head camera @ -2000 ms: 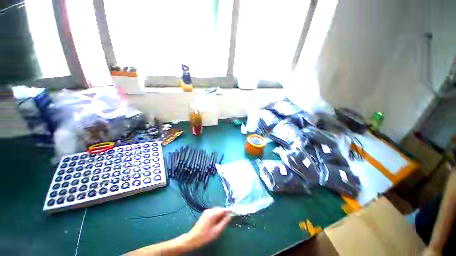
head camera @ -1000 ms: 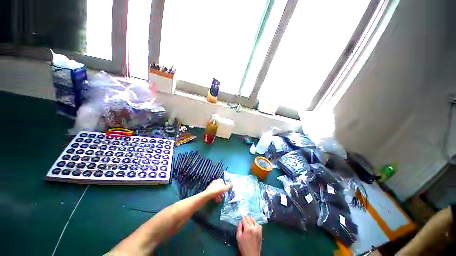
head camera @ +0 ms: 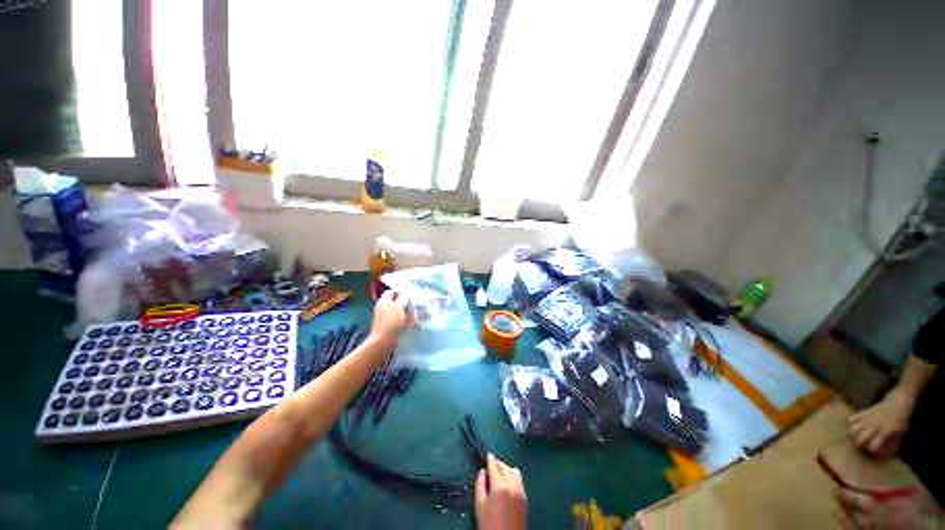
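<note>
My left hand [head camera: 390, 317] is bare and grips the left edge of a clear plastic bag [head camera: 435, 321], raised in front of the amber bottle. The bag looks mostly empty. My right hand [head camera: 499, 495] is at the bottom centre and holds a few thin black cables [head camera: 474, 437], which point up and away. A bunch of black antennas [head camera: 389, 391] lies on the green bench top, partly behind my left forearm, with its cables [head camera: 378, 471] trailing toward the front.
A white tray [head camera: 166, 419] of round black parts lies left. Orange tape [head camera: 502, 329] stands right of the clear bag. Filled bags with white labels [head camera: 560, 402] are heaped at right. A carton [head camera: 746, 487] stands at the lower right, beside another person's hands [head camera: 881, 424].
My left hand has lifted the clear bag up and back from the bench. My right hand has left the bag and now holds thin black cables.
</note>
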